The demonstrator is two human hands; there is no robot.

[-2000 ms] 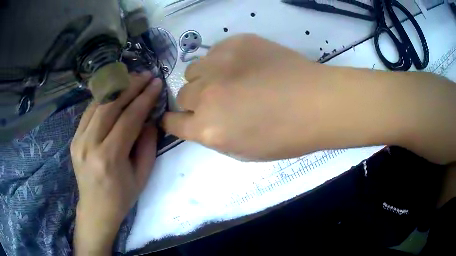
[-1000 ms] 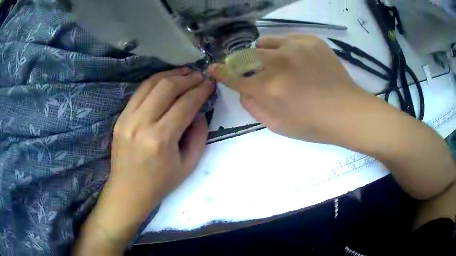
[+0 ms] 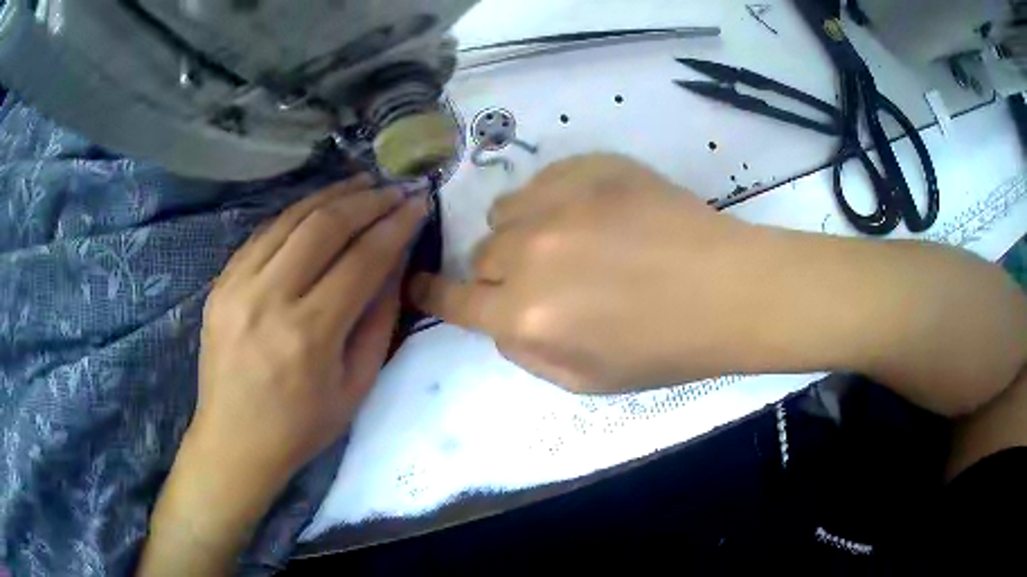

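Blue-grey patterned cloth with pale leaf motifs lies gathered at the left. My left hand lies flat on its right part, fingertips close below the tan knob of the sewing machine head. A narrow dark cloth edge shows between my hands. My right hand is curled, with its index finger and thumb area at the dark edge beside my left thumb; whether it pinches the edge is hidden. The needle and presser foot are mostly hidden behind the knob and fingers.
Behind my right hand are a perforated metal disc with a small hook-shaped piece, and tweezers. Black snips and black scissors lie at the upper right. The white table covering ends at a curved front edge above dark clothing.
My right hand has moved from beside the knob down to the dark edge near my left thumb. The view has shifted, and the disc, hidden one second ago, shows again.
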